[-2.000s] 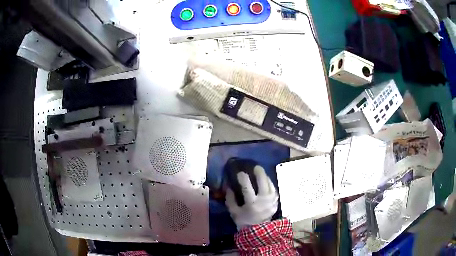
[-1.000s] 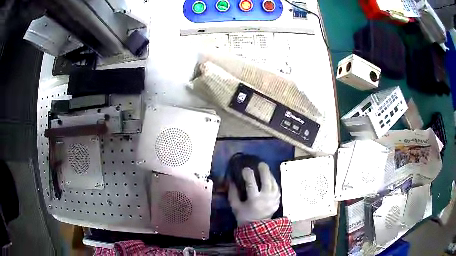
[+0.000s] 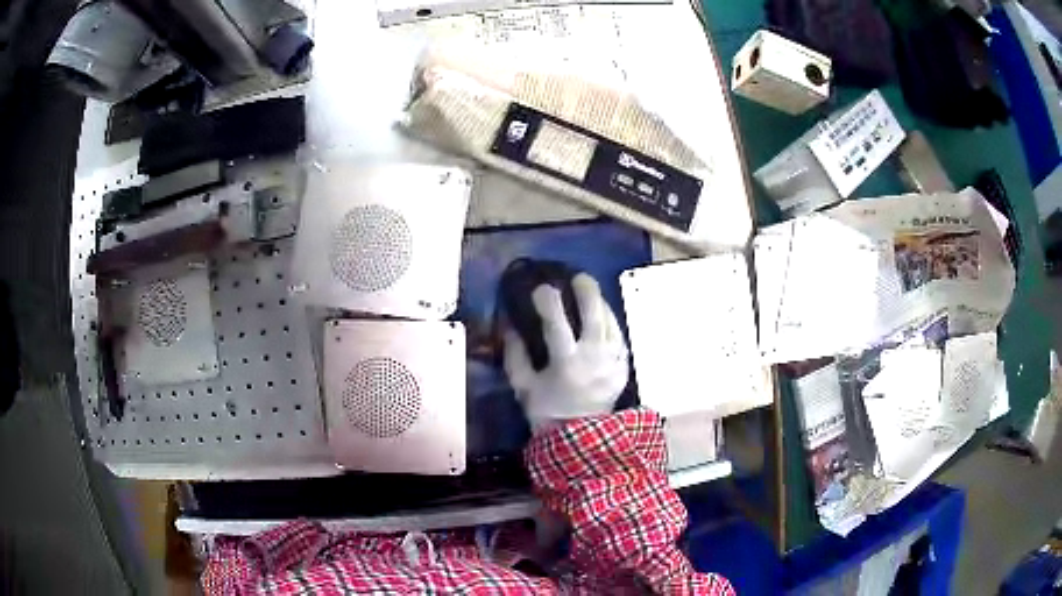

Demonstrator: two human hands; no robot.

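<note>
My right hand (image 3: 571, 363), in a white glove, rests on a black computer mouse (image 3: 538, 305). The mouse is on a dark blue mouse pad (image 3: 480, 279). Left of the pad lie two white speaker grille panels, an upper one (image 3: 375, 247) and a lower one (image 3: 382, 397), their edges close together. Another grille panel (image 3: 163, 312) sits on the perforated worktable (image 3: 262, 384) beside a brown bar (image 3: 157, 247). A white panel (image 3: 693, 332) lies right of the pad. My left hand is not visible; only a red checked sleeve shows at the bottom edge.
A wrapped unit with a black label strip (image 3: 596, 167) lies behind the mouse pad. Grey machine parts (image 3: 186, 41) stand at the far left. The green table (image 3: 745, 151) at right holds white boxes, newspaper (image 3: 932, 250) and more panels. A keyboard tray edge (image 3: 349, 519) runs below the bench.
The view has tilted down, so everything sits higher in the picture and the coloured buttons are out of view. More of the checked sleeves shows. My right hand stays on the mouse.
</note>
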